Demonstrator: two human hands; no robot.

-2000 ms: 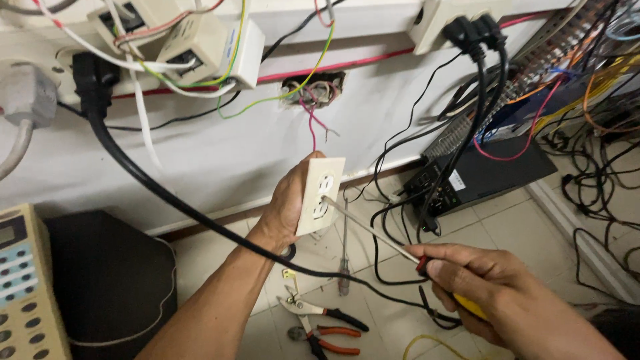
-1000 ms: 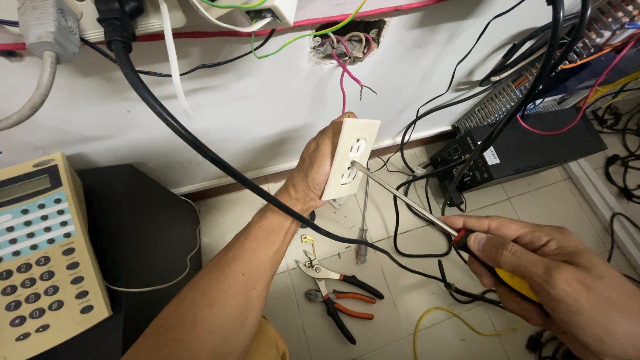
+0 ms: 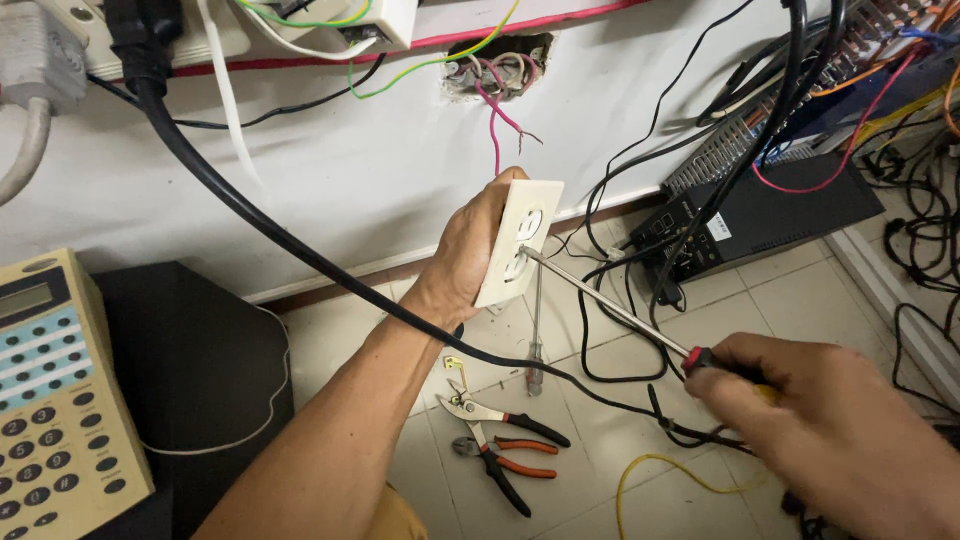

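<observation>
My left hand (image 3: 466, 251) grips a cream duplex electrical outlet with its cover plate (image 3: 545, 206) from behind, below a ragged wall opening; its fingers are mostly hidden. A screwdriver (image 3: 607, 304) with a red, black and yellow handle is in my right hand (image 3: 802, 405), its tip at the plate's centre between the two sockets. Pink wires (image 3: 499, 109) come out of the wall box (image 3: 517, 67); one runs down behind the outlet, and another ends in bare split strands to the plate's upper left.
A black power cord (image 3: 300, 262) crosses over my left forearm. On the tiled floor lie slip-joint pliers (image 3: 480, 411), diagonal cutters (image 3: 517, 446) and another screwdriver (image 3: 535, 360). A desk phone (image 3: 45, 390) stands at left, a black device (image 3: 787, 214) with cables at right.
The view has moved closer to the outlet and floor since two seconds ago. The screwdriver tip stays at the plate's centre, and both hands keep their hold.
</observation>
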